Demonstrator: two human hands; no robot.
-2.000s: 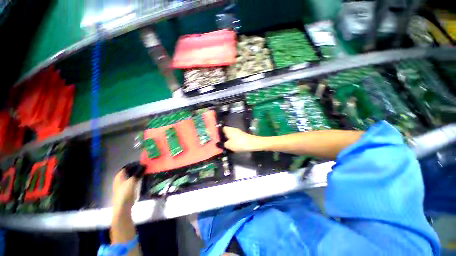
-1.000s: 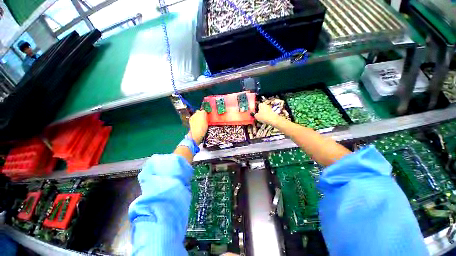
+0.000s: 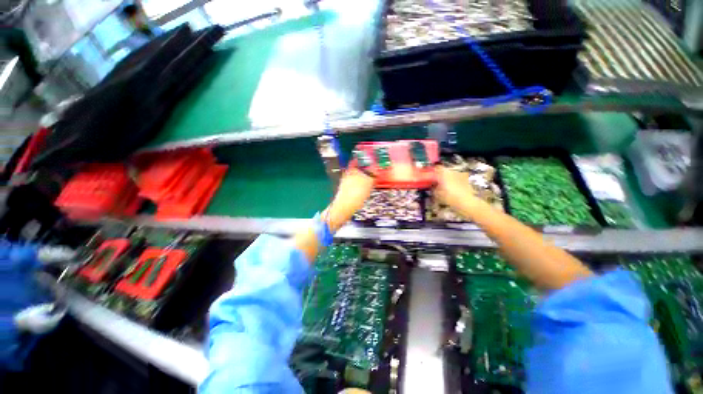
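A red tray [image 3: 401, 174] with small green daughter boards [image 3: 418, 154] on it lies over the back of the component bins. My left hand [image 3: 351, 195] is at its left edge and my right hand [image 3: 453, 185] at its right edge; both appear to hold it, though the fingertips are blurred. Below the tray show silver components [image 3: 391, 206] and tan components [image 3: 482, 178]. Green components [image 3: 543, 191] fill the bin to the right. A main circuit board [image 3: 347, 308] in a black carrier lies in front of me, partly behind my left sleeve.
Another main board [image 3: 493, 323] lies right of a bare metal strip [image 3: 425, 331]. Red trays are stacked at left [image 3: 181, 181]; two lie on carriers [image 3: 152, 272]. A large parts bin [image 3: 478, 65] and a blue coiled cord [image 3: 493, 69] are above. A person's blue sleeve [image 3: 17, 285] shows at far left.
From the carrier, the red tray was lifted up and back to over the bins by both hands. Since one second ago, the view has turned left, and a person's sleeve has appeared at far left.
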